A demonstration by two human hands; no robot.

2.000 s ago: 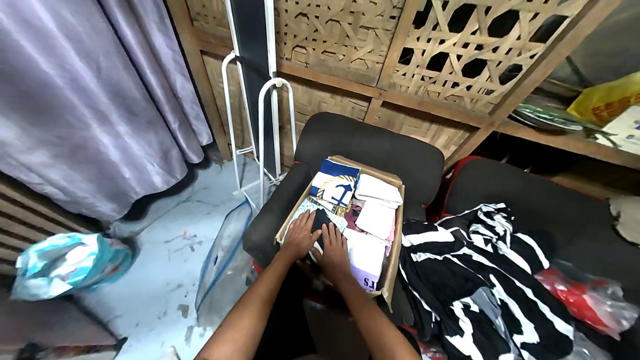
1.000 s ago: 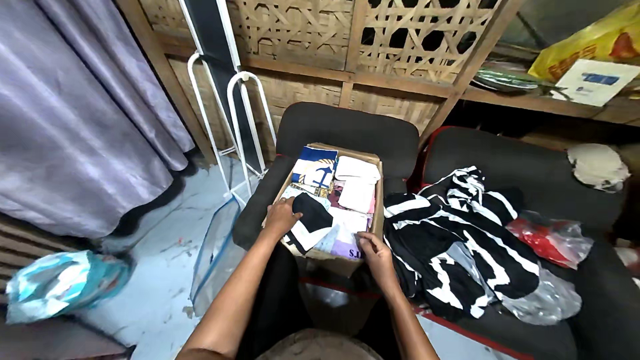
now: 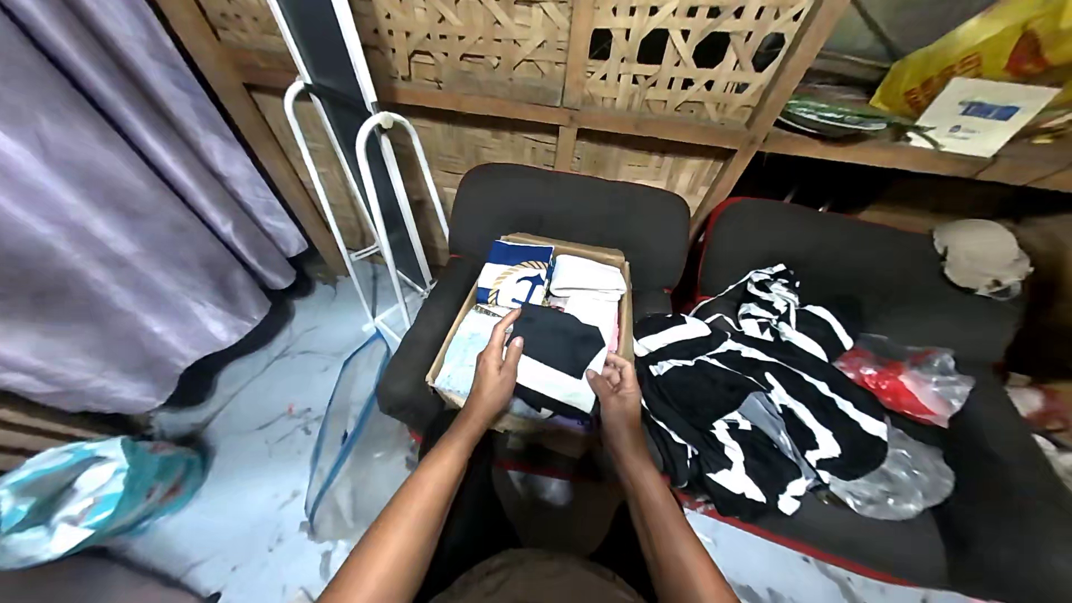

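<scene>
A cardboard box (image 3: pixel 626 314) of folded cloths rests on a dark chair seat. Inside, a navy and white cloth with an anchor print (image 3: pixel 515 276) lies at the back left, white folded cloths (image 3: pixel 588 278) at the back right, and a pale cloth (image 3: pixel 462 356) at the front left. My left hand (image 3: pixel 496 368) is at the left edge of a folded black and white cloth (image 3: pixel 557 339), thumb and fingers against it. On its right edge, my right hand (image 3: pixel 615 389) pinches the same cloth between thumb and fingers. The cloth is over the front of the box.
A black and white garment (image 3: pixel 754 402) lies heaped on the right seat, beside clear plastic bags (image 3: pixel 900 477) and a cap (image 3: pixel 984 258). White metal rails (image 3: pixel 377 209) stand behind on the left. A blue-edged clear case (image 3: pixel 347 435) and a teal and white bag (image 3: pixel 100 494) are on the floor.
Both hands were flat on the cloths two seconds ago, and one second ago the right was at the box's front right corner. Now both hold the black and white cloth, which is spread wider.
</scene>
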